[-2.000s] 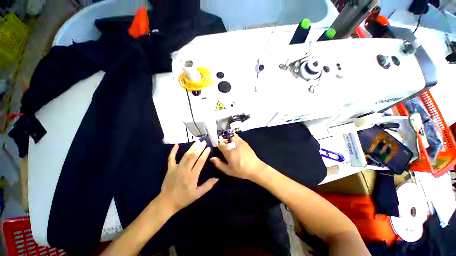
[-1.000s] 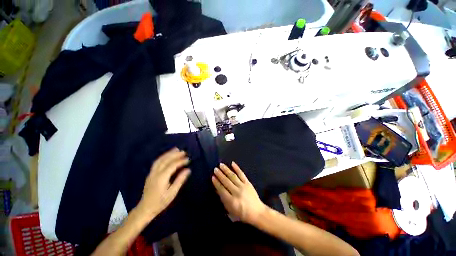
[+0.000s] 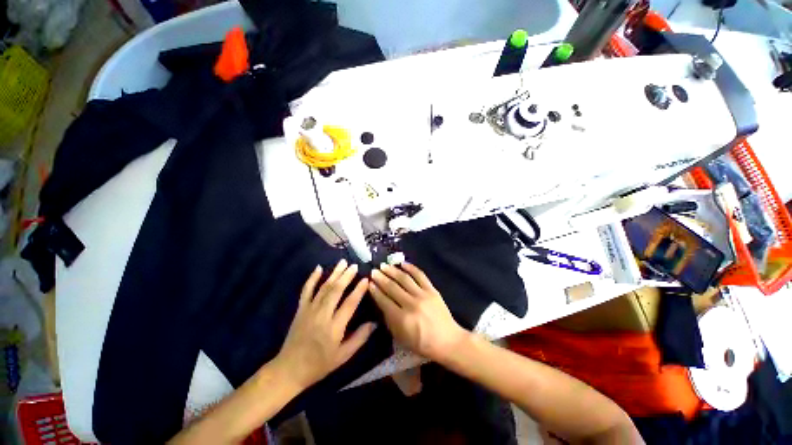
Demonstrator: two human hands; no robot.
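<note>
Black cloth [image 3: 469, 256] lies under the presser foot and needle area [image 3: 382, 243] of the white sewing machine [image 3: 521, 165]. My left hand [image 3: 326, 326] lies flat on the cloth just left of the needle, fingers slightly spread. My right hand [image 3: 412, 308] lies flat on the cloth just right of it, fingertips close to the presser foot. Neither hand visibly grips the cloth. The larger black garment [image 3: 182, 252] spreads left of the machine, with an orange patch [image 3: 232, 55] at its top.
Scissors [image 3: 521, 228] and a purple-blue tool [image 3: 564, 260] lie right of the needle. A phone [image 3: 674, 248] lies on the white tray [image 3: 618, 254]. A red-orange basket [image 3: 764, 195], tape roll [image 3: 722, 358] and orange fabric [image 3: 599, 369] are at the right. A red basket [image 3: 43, 419] is at lower left.
Both hands have moved up to the needle area and lie flat side by side. The cloth right of the needle has shifted, and its right edge has drawn inward, uncovering the scissors.
</note>
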